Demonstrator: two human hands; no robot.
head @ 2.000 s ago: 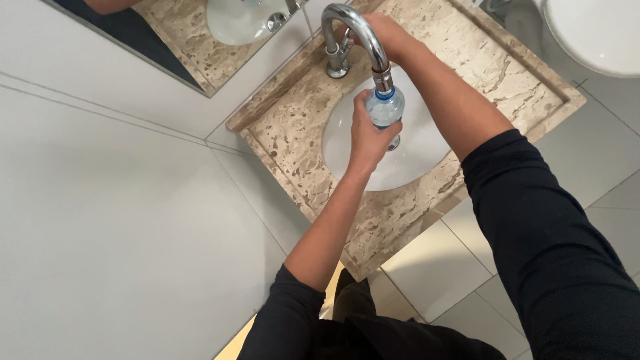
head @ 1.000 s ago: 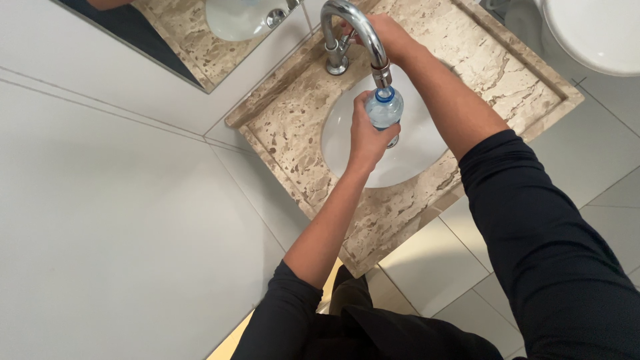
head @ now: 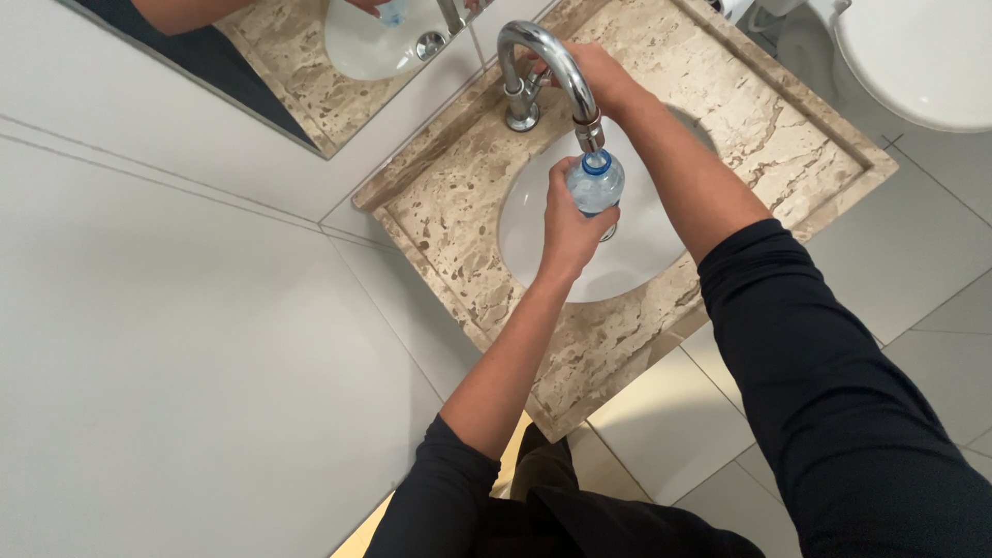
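Observation:
My left hand [head: 572,229] is wrapped around a clear plastic bottle [head: 595,186] with a blue rim at its open mouth. The bottle's mouth is right under the spout of a chrome gooseneck faucet [head: 552,50], and water runs into it. Below the bottle lies a white oval sink basin [head: 542,256], its drain partly hidden by my hand. My right hand [head: 589,71] reaches behind the spout to the faucet's handle [head: 539,80]; its fingers are partly hidden there, so their grip cannot be made out.
A beige-brown stone countertop [head: 457,225] with a raised edge surrounds the basin. A mirror [head: 287,85] hangs on the wall at upper left. At upper right is a white toilet [head: 922,62]. Pale tiles [head: 922,232] cover the floor, and a white wall [head: 178,349] stands at the left.

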